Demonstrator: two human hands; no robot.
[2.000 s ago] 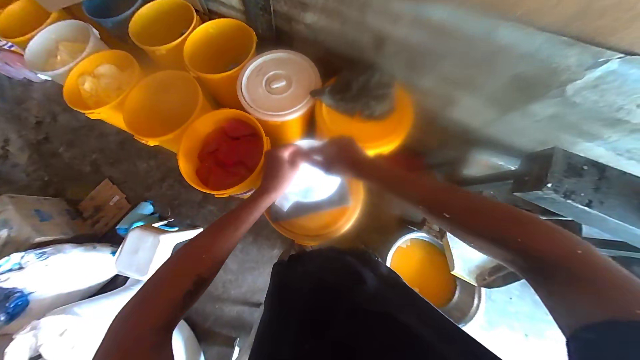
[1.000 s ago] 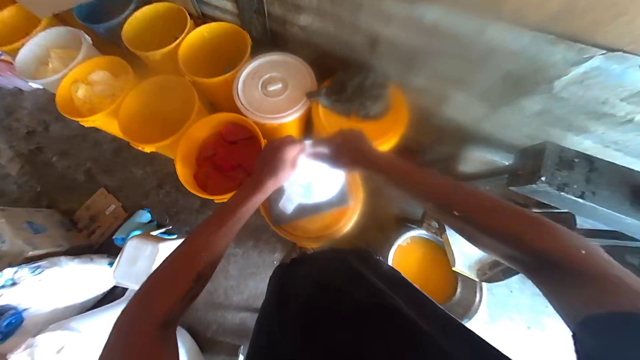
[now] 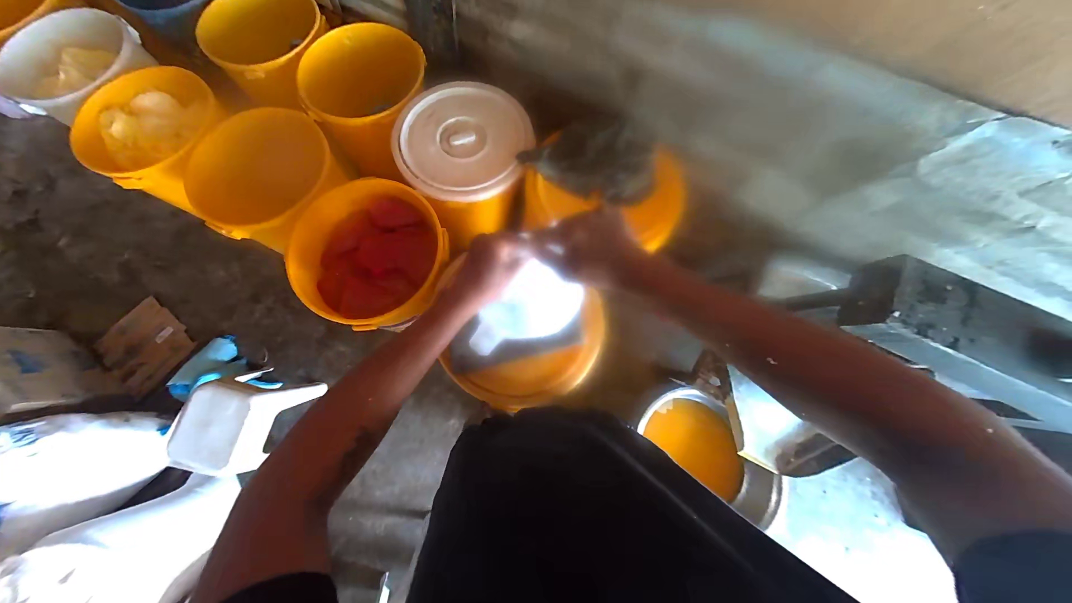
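My left hand (image 3: 496,261) and my right hand (image 3: 593,243) are close together, fingers closed at the upper edge of a bright white, glare-washed item (image 3: 532,306), perhaps a plastic bag. It hangs over a yellow bucket (image 3: 536,377) just in front of my dark-clad lap. Glare and blur hide the fingertips. Left of my hands stands a yellow bucket with red contents (image 3: 381,255). Behind them are a bucket with a pale lid (image 3: 463,142) and a yellow bucket (image 3: 667,201) with a dark item (image 3: 599,159) across its top.
More yellow buckets (image 3: 255,167) stand at upper left, one with pale lumps (image 3: 151,126). A metal pot with orange contents (image 3: 691,444) is at lower right, beside a metal frame (image 3: 963,335). White sacks (image 3: 84,469), a white jug (image 3: 213,427) and cardboard (image 3: 144,345) lie at left.
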